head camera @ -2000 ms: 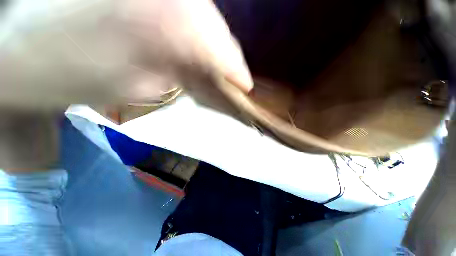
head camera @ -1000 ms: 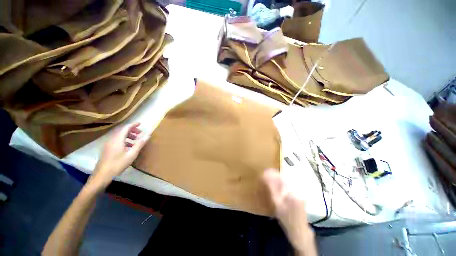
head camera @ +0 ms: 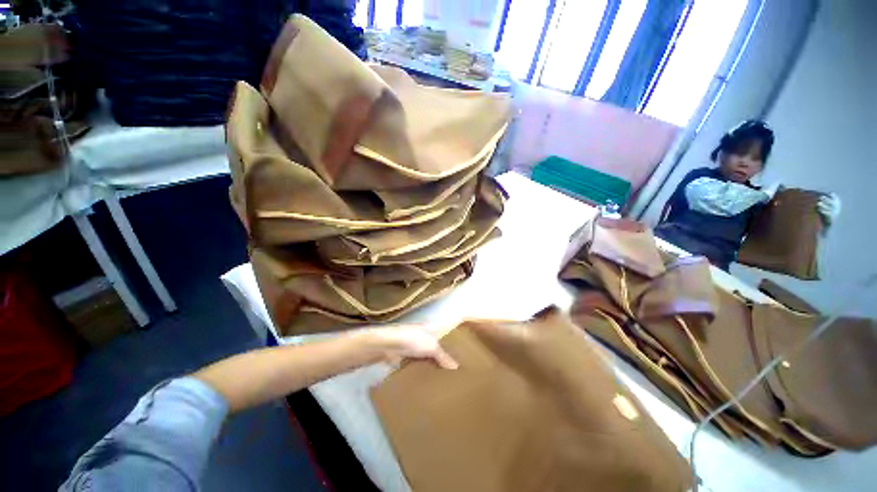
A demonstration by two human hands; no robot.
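Note:
A brown bag body lies on the white-covered table in front of me, cut off by the bottom edge. A small whitish label shows near its right side. My left hand is at its upper left edge, with the fingers over the cloth and the thumb side partly hidden. I cannot tell whether it grips the edge or only rests on it. My right hand is out of the picture.
A tall pile of brown bag bodies stands behind my left hand. More brown pieces lie at the right, under a pale cable. A person opposite holds a brown piece. A green crate-like thing is at the far table end.
The view has swung up and left, showing the whole pile and the person opposite. My left hand has moved onto the bag body's edge. My right hand and the corded tools have left the view.

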